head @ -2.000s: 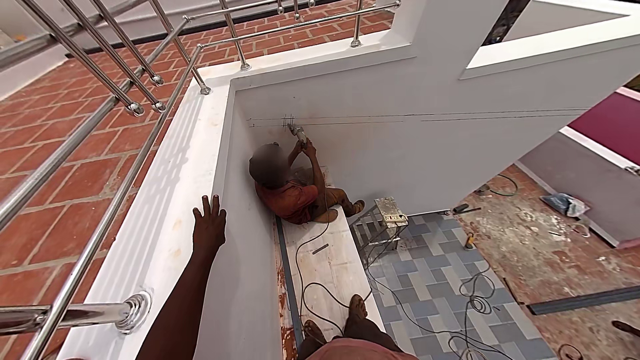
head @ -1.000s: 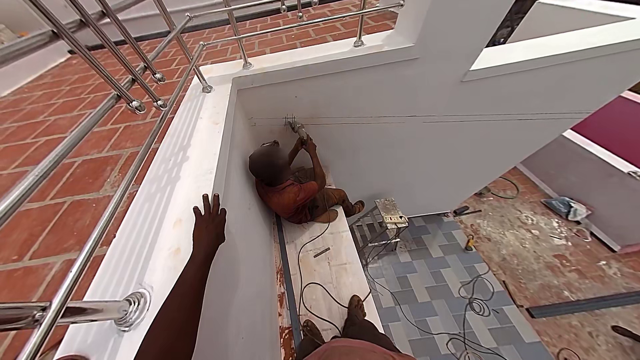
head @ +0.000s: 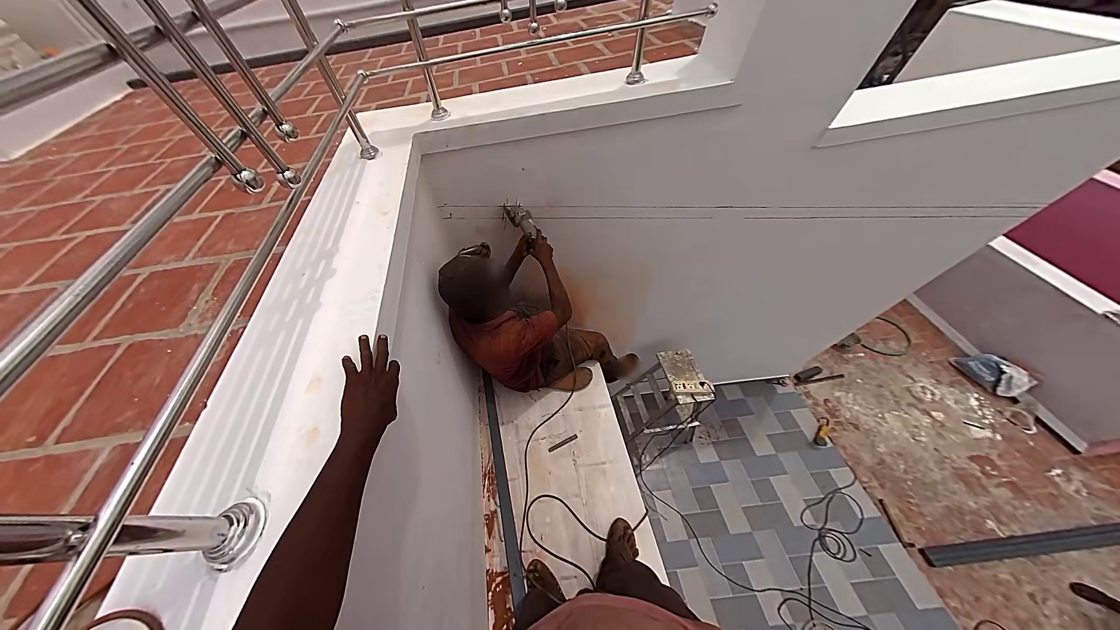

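My left hand (head: pixel 370 385) rests with fingers apart on the edge of the white parapet ledge (head: pixel 297 350), holding nothing. My right hand is out of the frame. Below me, a co-worker (head: pixel 507 337) in a rust-coloured shirt sits in the corner on a pale plank platform (head: pixel 569 455). Both of the co-worker's hands hold a corded power tool (head: pixel 523 220) up against the grey wall (head: pixel 665 289), at a small marked patch beside two long drawn lines. The tool's exact kind cannot be told. Its cable (head: pixel 528 472) loops across the platform towards my feet.
Steel railings (head: pixel 188 184) stand left of my hand, above red floor tiles (head: pixel 131 315). A metal stand with an extension socket board (head: pixel 687 376) is beside the platform. Cables (head: pixel 836 542) lie coiled on the grey-blue tiles below. A dark metal bar (head: pixel 1024 544) lies at the right.
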